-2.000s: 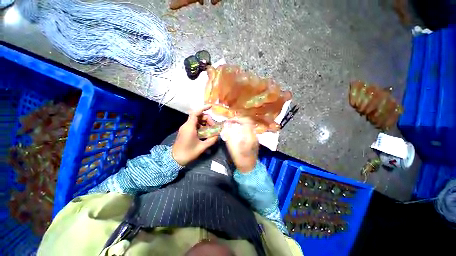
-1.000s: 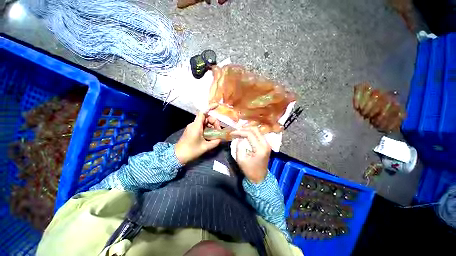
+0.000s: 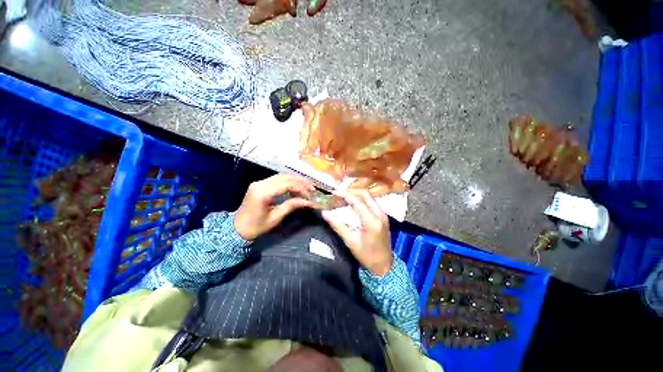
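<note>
My left hand (image 3: pixel 268 206) and my right hand (image 3: pixel 363 227) meet over my lap at the bench's near edge. Between their fingertips they hold one small amber-green finger-shaped piece (image 3: pixel 325 198), partly hidden by the fingers. Just beyond my hands, a glossy orange heap of amber pieces (image 3: pixel 356 142) lies on a white sheet (image 3: pixel 393 206). Two dark round lumps (image 3: pixel 288 100) touch each other at the sheet's far left. Small black snips (image 3: pixel 422 171) lie at its right edge.
A hank of pale twine (image 3: pixel 163 58) lies at upper left. A large blue crate (image 3: pixel 109 211) with amber pieces stands left, a small blue crate (image 3: pixel 530 317) lower right. A fanned amber row (image 3: pixel 547 150), a white tub (image 3: pixel 592 221) and stacked blue crates (image 3: pixel 632 116) are at right.
My left hand has moved a little left and now lies flatter. The held piece has moved slightly right, between both hands' fingertips. The right hand's fingers have shifted around it.
</note>
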